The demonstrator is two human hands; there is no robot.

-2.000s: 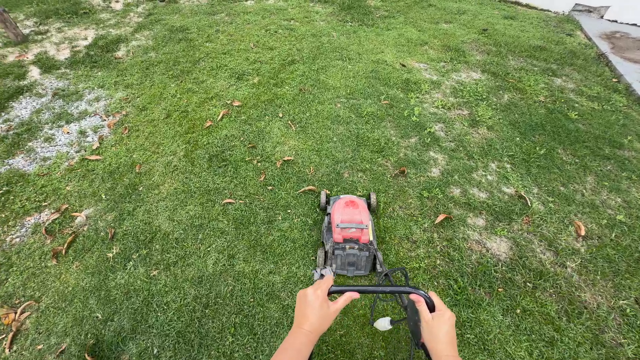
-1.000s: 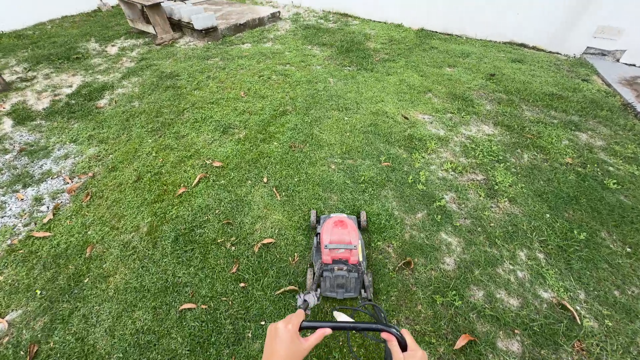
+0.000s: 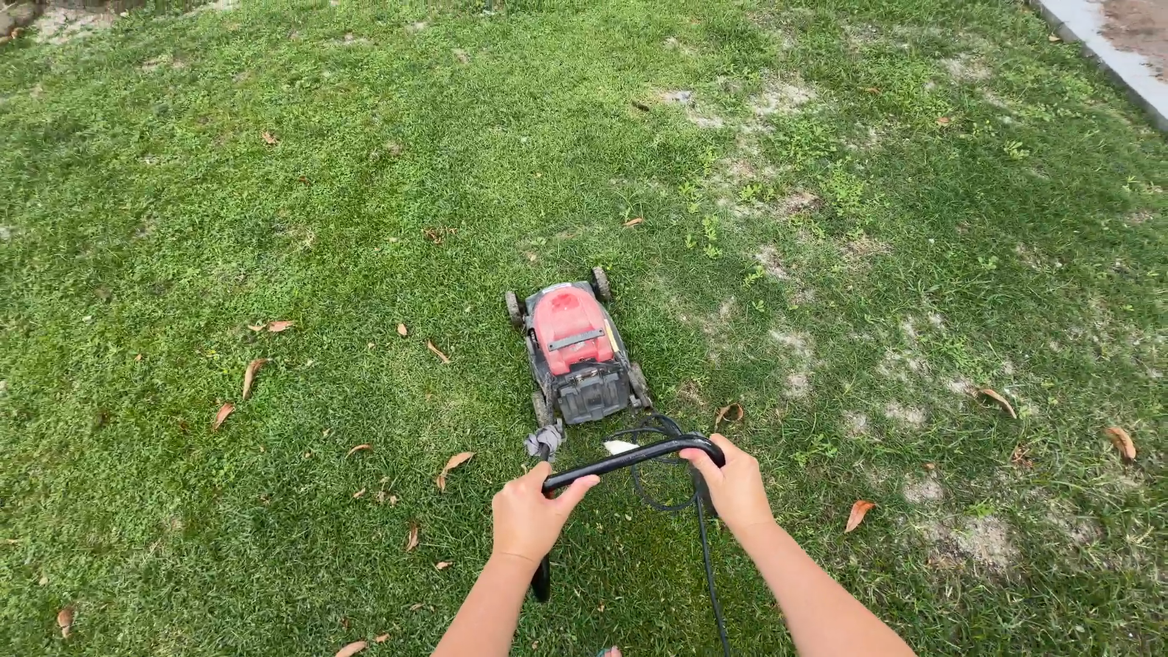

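A red and black lawn mower point(image 3: 577, 351) stands on the grass in front of me, angled slightly to the left. Its black tubular handle point(image 3: 630, 459) reaches back toward me. My left hand point(image 3: 534, 511) is closed around the handle's left corner, thumb along the bar. Around the right corner is my right hand point(image 3: 733, 484). A black power cable point(image 3: 707, 566) loops below the bar and runs down toward me, with a white piece point(image 3: 620, 447) beside it. A grey wrapping point(image 3: 545, 441) sits on the left handle tube near the rear wheel.
Short grass with dry brown leaves point(image 3: 253, 376) surrounds the mower. Sandy bare patches point(image 3: 981, 538) lie to the right. A pale concrete edging point(image 3: 1100, 46) borders the lawn at the upper right. Stone-like objects point(image 3: 18, 16) show at the upper left corner.
The mower has turned from nearly straight ahead to pointing slightly left. Both hands stay on the handle. The view has tilted down since one second ago, and the white wall has left it.
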